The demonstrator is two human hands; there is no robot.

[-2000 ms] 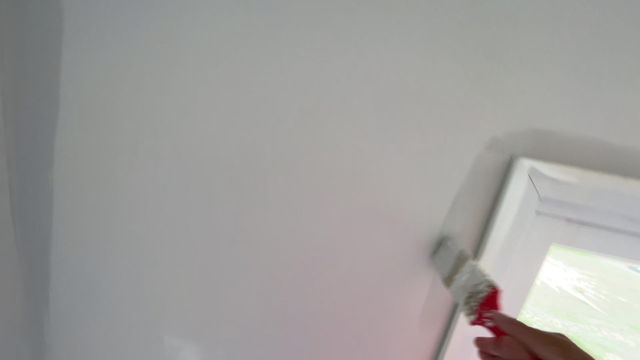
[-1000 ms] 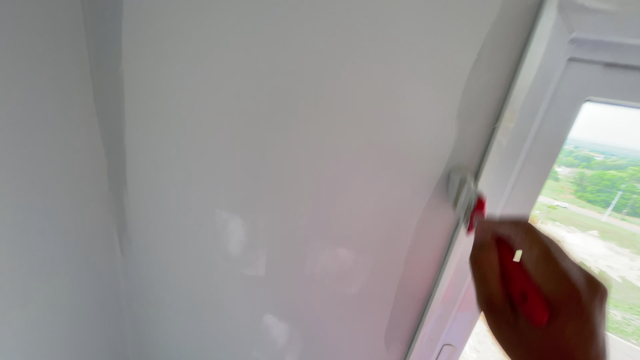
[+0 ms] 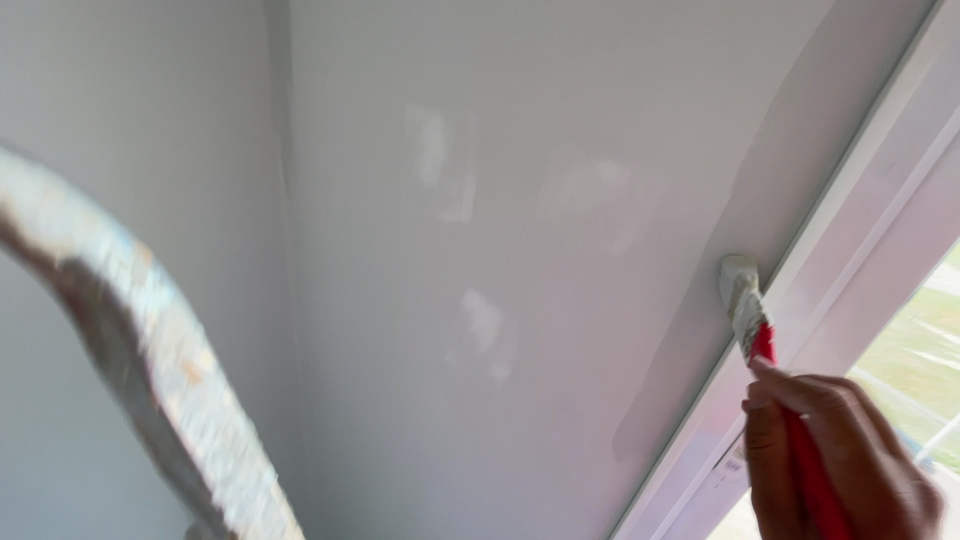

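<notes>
My right hand (image 3: pixel 836 442) grips the red handle of a paintbrush (image 3: pixel 750 307) at the lower right. The brush's pale, paint-coated bristles touch the grey wall (image 3: pixel 525 247) just left of the white window frame (image 3: pixel 825 247). A darker grey painted strip (image 3: pixel 787 142) runs down the wall beside the frame, and the bristle tip lies within it. Several whitish patches mark the middle of the wall. My left hand is not in view.
A paint-spattered, curved bar (image 3: pixel 187 352) crosses the lower left, close to the camera. The wall corner (image 3: pixel 289 225) stands behind it, with a darker strip along its upper part. Window glass (image 3: pixel 922 330) is at the right edge.
The view has shifted down and along the frame. My right hand and the brush have moved down beside the window frame. The spattered bar has come into view at left.
</notes>
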